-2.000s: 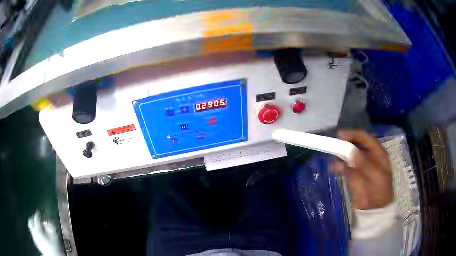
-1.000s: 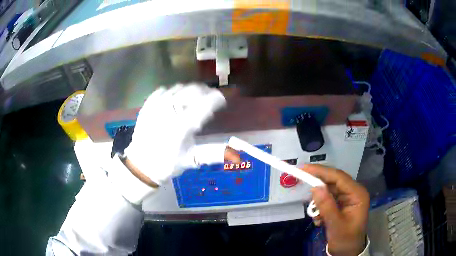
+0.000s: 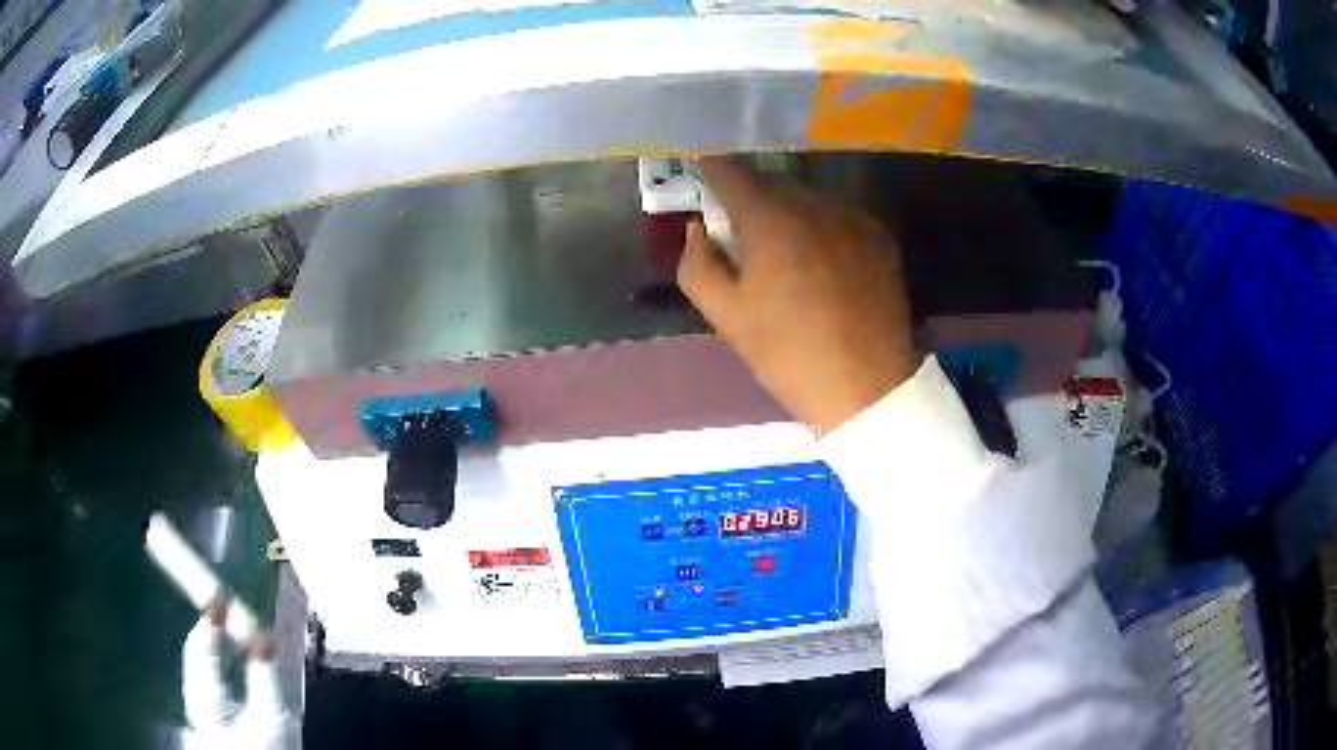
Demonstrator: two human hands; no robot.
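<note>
My bare right hand (image 3: 814, 293) reaches under the raised screen frame (image 3: 513, 132). Its fingers pinch a white plastic part (image 3: 719, 223) at the white jig (image 3: 669, 186) on the metal bed; most of that part is hidden by the hand and frame. My left hand (image 3: 232, 677), in a white glove with fingertips showing, is at the lower left over the dark green conveyor surface (image 3: 74, 586). It holds a slim white part (image 3: 182, 560) by one end, tilted up and left.
A blue control panel (image 3: 704, 564) with red digits is on the machine front. Black knobs (image 3: 421, 476) sit on blue brackets. A yellow tape roll (image 3: 242, 374) is at the left. A blue basket (image 3: 1217, 352) and a crate of white parts (image 3: 1220, 659) are at the right.
My right hand has moved from above the panel up to the jig with its white part. My left hand has moved from near the jig down to the lower left, where a white part shows in it.
</note>
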